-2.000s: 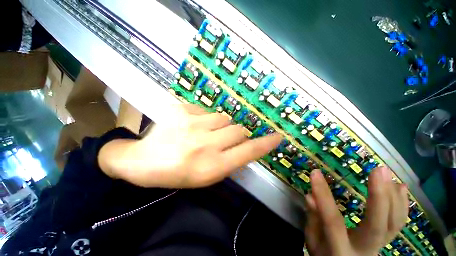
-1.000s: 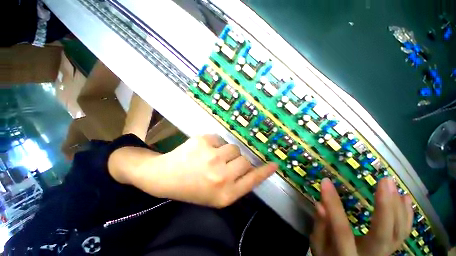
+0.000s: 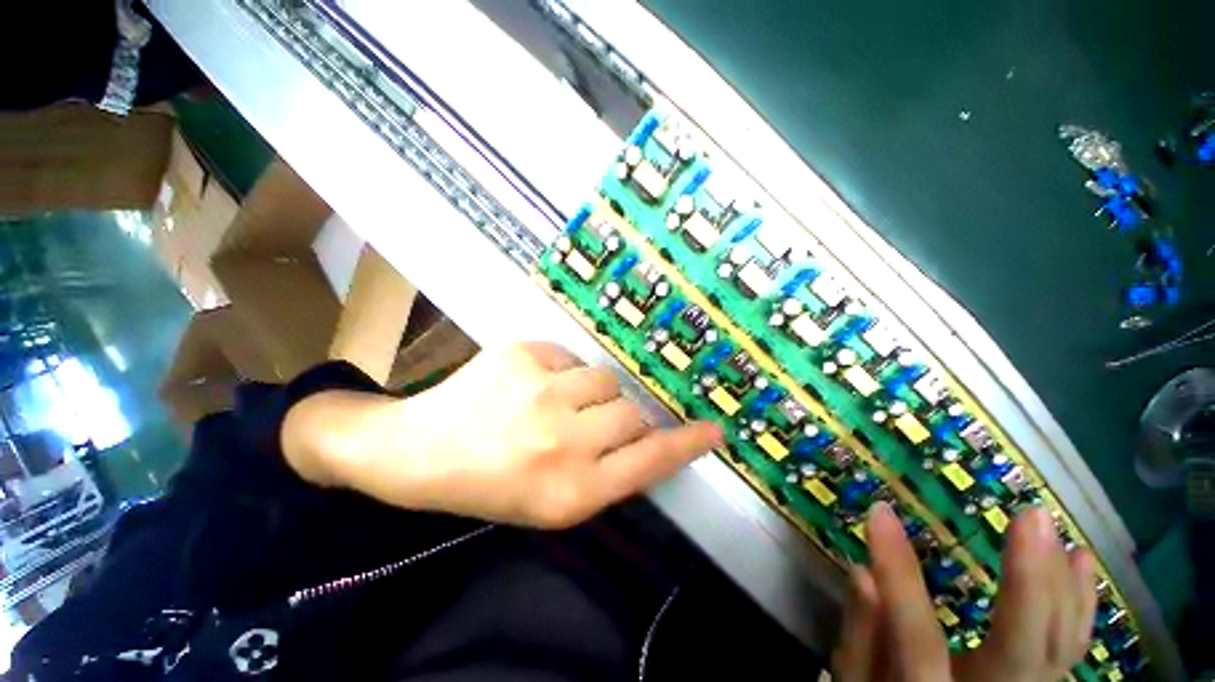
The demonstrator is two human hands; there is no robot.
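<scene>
A long green circuit board panel (image 3: 800,380) lies on the conveyor, with two rows of small boards carrying yellow blocks, blue parts and small round capacitors. My left hand (image 3: 533,433) rests at the panel's near edge, index finger stretched out along the edge, other fingers curled, holding nothing visible. My right hand (image 3: 966,606) is over the panel's lower right part, fingers apart, fingertips at the components; its lower part is cut off by the frame's bottom edge. Whether the fingertips press on parts is not clear.
The conveyor's silvery rail (image 3: 333,200) and chain run to the upper left. Loose blue components (image 3: 1153,273), thin tweezers (image 3: 1173,342) and a round shiny dish (image 3: 1179,426) lie on the green mat at right. Open cardboard boxes (image 3: 287,253) stand below at left.
The panel has shifted down and right in view. My left hand has drawn back from over the components to the near edge. My right hand stays over the panel, slightly lower.
</scene>
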